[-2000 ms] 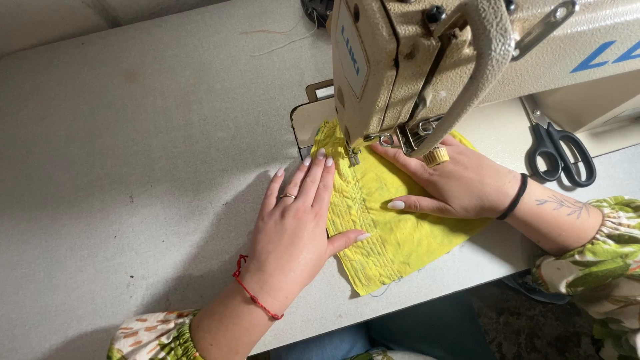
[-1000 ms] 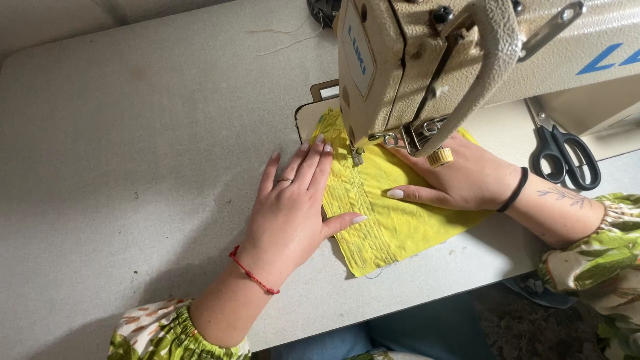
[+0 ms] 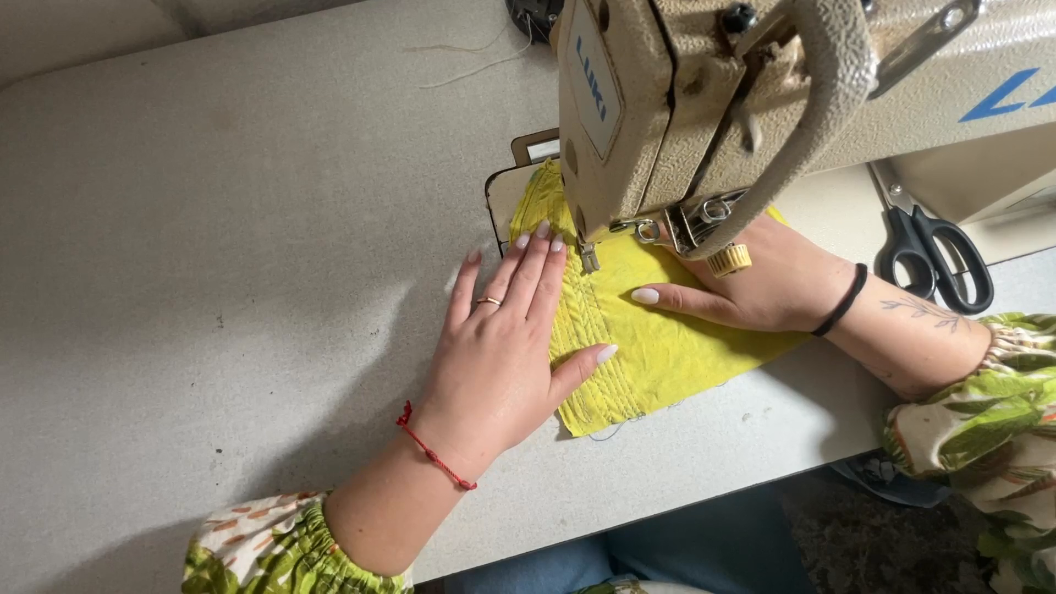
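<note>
A yellow cloth [image 3: 660, 355] with several rows of stitching lies under the presser foot [image 3: 589, 257] of a beige sewing machine [image 3: 627, 115]. My left hand [image 3: 503, 363] rests flat at the cloth's left edge, fingertips beside the presser foot, thumb on the stitched rows. My right hand [image 3: 751, 280] lies on the cloth to the right of the foot, thumb pointing left. Its fingertips are hidden behind the machine head and the yellowish knob [image 3: 730, 261]. Neither hand grips the cloth; both press on it from above.
Black-handled scissors [image 3: 936, 247] lie on the machine bed at the right. Loose threads [image 3: 478, 70] and a dark object [image 3: 532, 18] are at the back of the grey table [image 3: 206, 247]. The table's front edge runs below the hands, above the person's legs.
The yellow cloth has moved away from the table's front edge, further under the machine, and my hands stay flat on it.
</note>
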